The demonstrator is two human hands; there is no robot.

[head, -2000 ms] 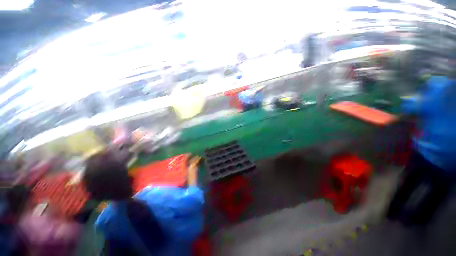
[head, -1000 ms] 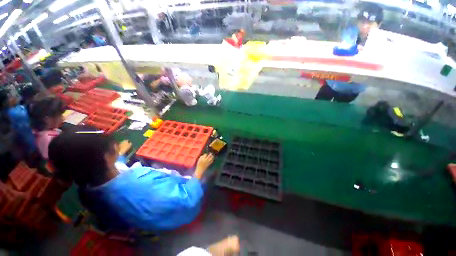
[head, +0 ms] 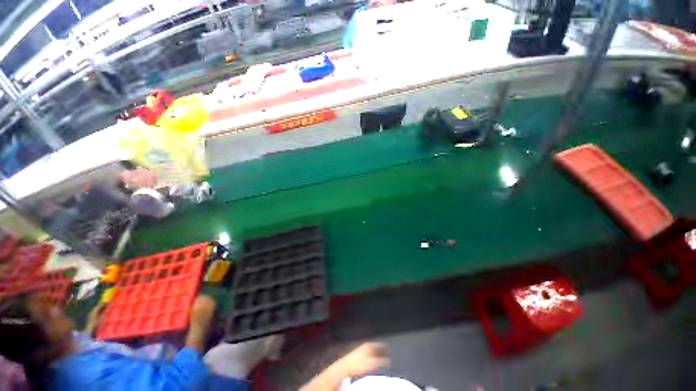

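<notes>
My left hand (head: 355,365) seems to be the blurred hand at the bottom edge, cut off by it; its fingers are unclear. A blurred white thing (head: 385,383) lies just beside it. My right hand is not in view. The black compartment tray (head: 278,282) lies on the green bench mat (head: 366,221), above and left of my hand and apart from it. Its pockets look dark; I cannot tell if they hold anything. A red compartment tray (head: 156,290) is left of it, before a seated person in blue.
The person's blue sleeve (head: 126,370) is at bottom left. Red stools (head: 530,305) stand below the bench edge at right. A flat red tray (head: 614,189) and a blue-black box with yellow (head: 458,126) are on the mat. A grey post (head: 584,84) rises at right.
The view has turned right, so the black tray, red tray and seated person sit further left. More red stools and the flat red tray have come into view. The blurred hand remains at the bottom.
</notes>
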